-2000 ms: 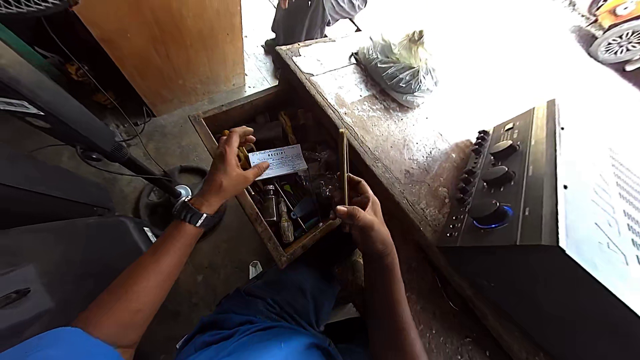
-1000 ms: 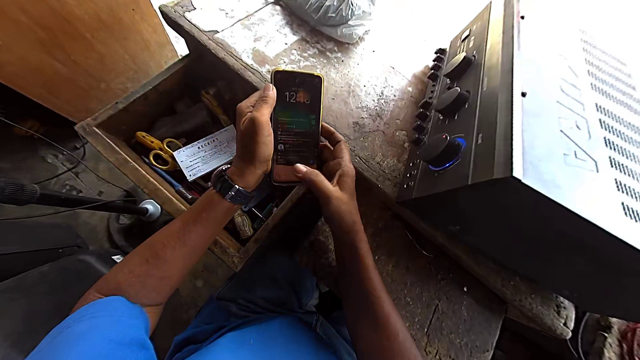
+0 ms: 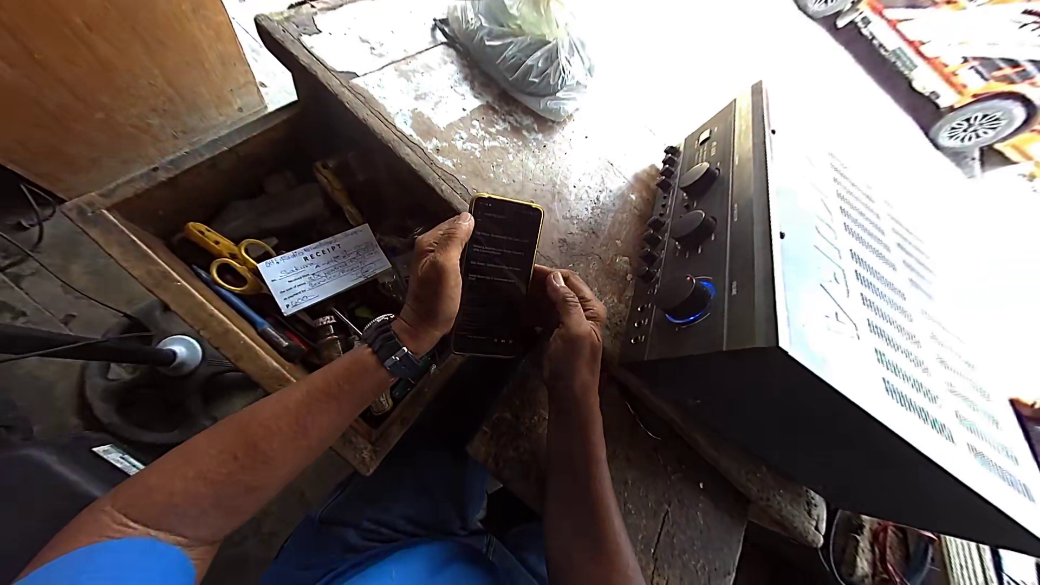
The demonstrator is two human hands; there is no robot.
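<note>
A smartphone in a yellow-edged case [image 3: 497,276] is held upright over the front corner of the bench, its lit screen dark with lines of text. My left hand [image 3: 439,280] grips its left edge, a black watch on the wrist. My right hand [image 3: 573,317] is at its lower right edge, thumb and fingers bent against it. Left of my left hand, a paper receipt with handwriting [image 3: 325,268] lies on top of the things in an open wooden drawer [image 3: 195,321]. Yellow-handled scissors [image 3: 236,260] lie beside the receipt.
A black amplifier [image 3: 703,236] with knobs and a blue-lit dial stands on the worn bench [image 3: 455,106] at right. A tied plastic bag [image 3: 528,57] sits at the back. Left of the drawer are a stand's round base [image 3: 162,398] and a wooden panel [image 3: 122,81]. A wheeled vehicle [image 3: 975,106] is outside.
Two seconds ago my left hand was at the receipt and my right hand held the phone edge-on. Both hands now hold the phone, and its screen has gone from a clock display to text.
</note>
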